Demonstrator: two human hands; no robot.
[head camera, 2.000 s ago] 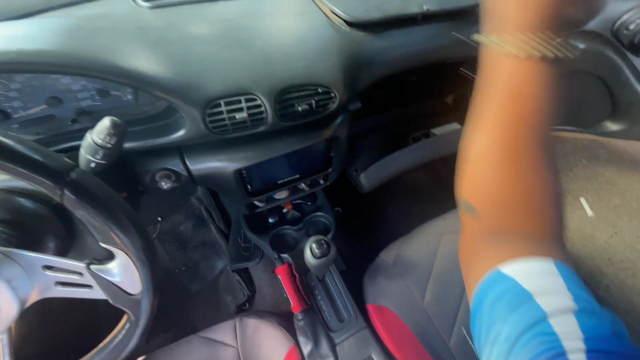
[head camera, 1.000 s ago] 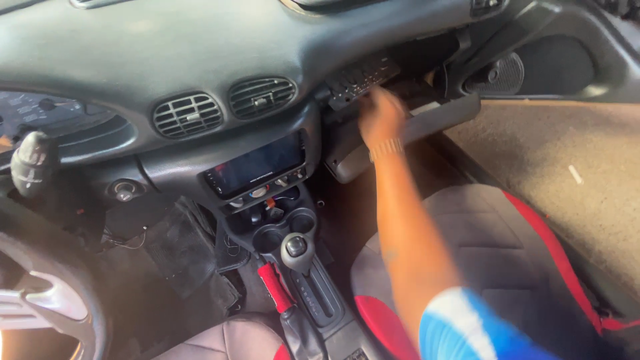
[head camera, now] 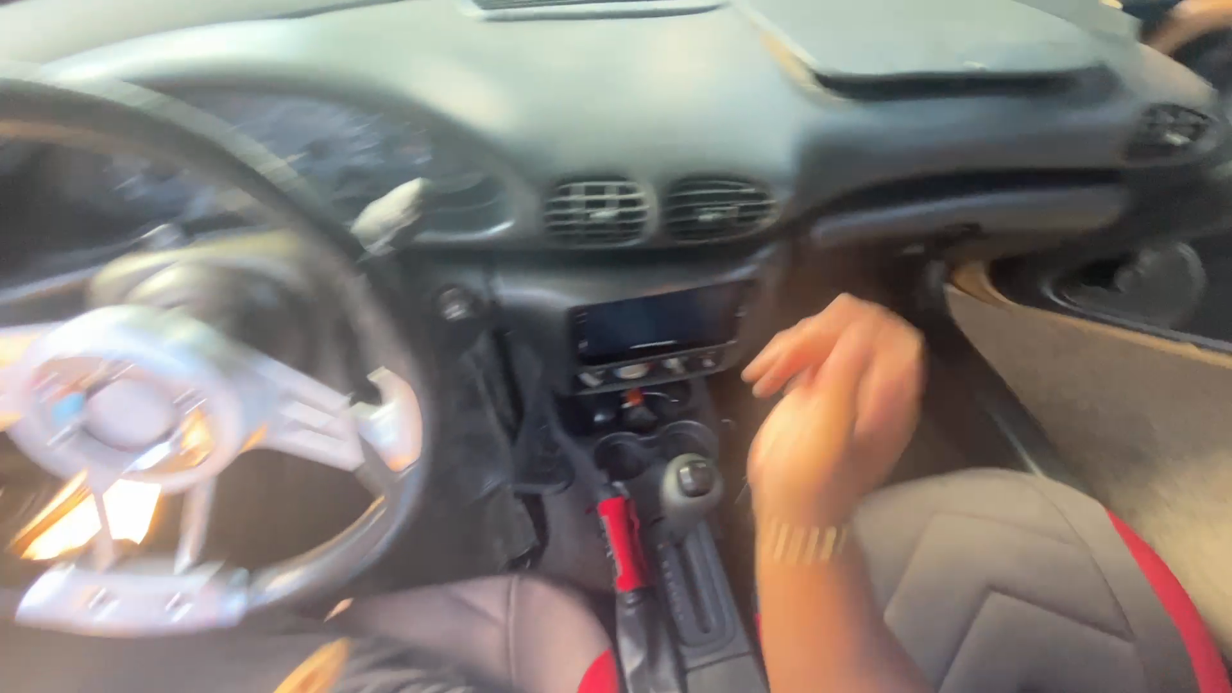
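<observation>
My right hand [head camera: 837,395], blurred, with a bracelet at the wrist, hangs above the passenger footwell, to the right of the car stereo [head camera: 662,322]. Its fingers are bent and point left; whether anything small is between them is unclear. The gear shift knob [head camera: 691,481] and the red-sleeved handbrake lever [head camera: 623,542] stand to its lower left. Beyond the hand, the glove compartment [head camera: 972,217] looks closed under the dashboard. My left hand does not show clearly; only a small patch of skin appears at the bottom left edge, below the steering wheel [head camera: 385,539].
Two air vents [head camera: 599,210] sit above the stereo, with cup holders [head camera: 624,452] below it. The grey and red passenger seat [head camera: 972,577] is at the lower right, beside the open doorway and door speaker [head camera: 1141,279]. Part of another person shows at the top right.
One second ago my right hand was at the lowered glove compartment lid; now the lid is up and the hand is back beside the stereo. The view has swung left.
</observation>
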